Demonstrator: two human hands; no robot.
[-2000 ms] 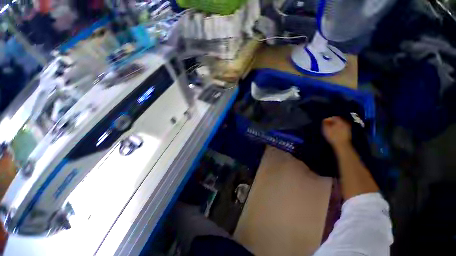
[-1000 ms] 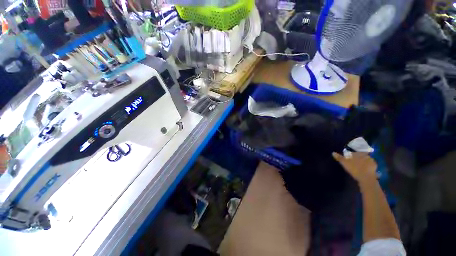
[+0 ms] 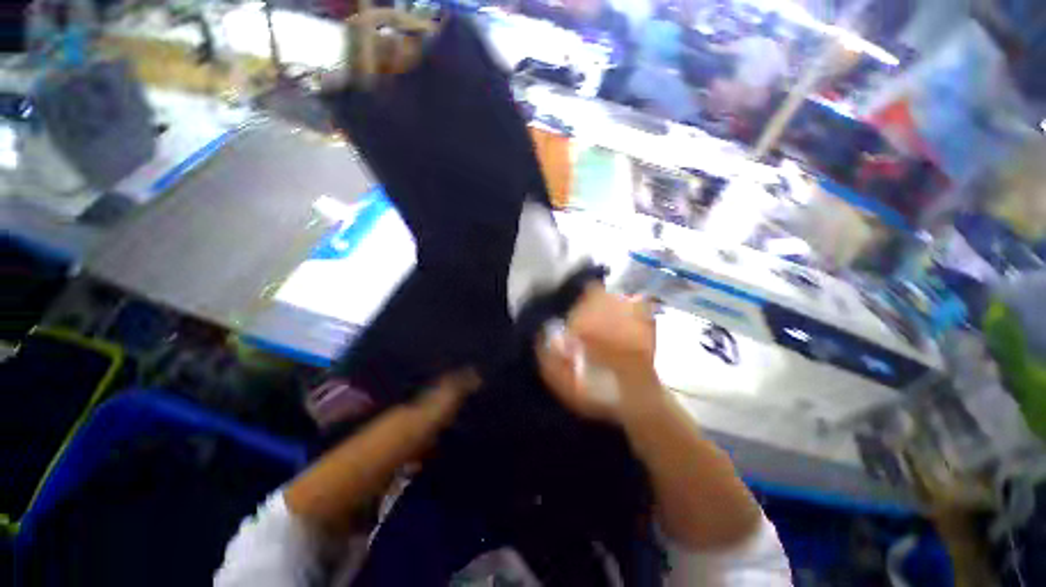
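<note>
A long black fabric bundle [image 3: 459,184] spans the middle of the head view, its upper end raised over the table and its lower part over my lap. My right hand [image 3: 602,350] is closed on the bundle's right side, with a small white piece [image 3: 564,344] at the fingers. My left hand [image 3: 447,396] lies against the bundle's lower left side. It is blurred and its fingers are partly lost in the dark cloth, so its grip is unclear. A pale patch [image 3: 533,258] shows beside the bundle above my right hand.
The white sewing machine [image 3: 791,321] stands on the table at the right, with dark snips [image 3: 719,342] on its bed. A grey board [image 3: 229,218] lies at the left. A blue-rimmed container [image 3: 149,401] is at lower left. Other machines stand behind.
The view has swung left from the blue basket and fan to the table. The black bundle is now raised in front of me, and my left hand has come into view.
</note>
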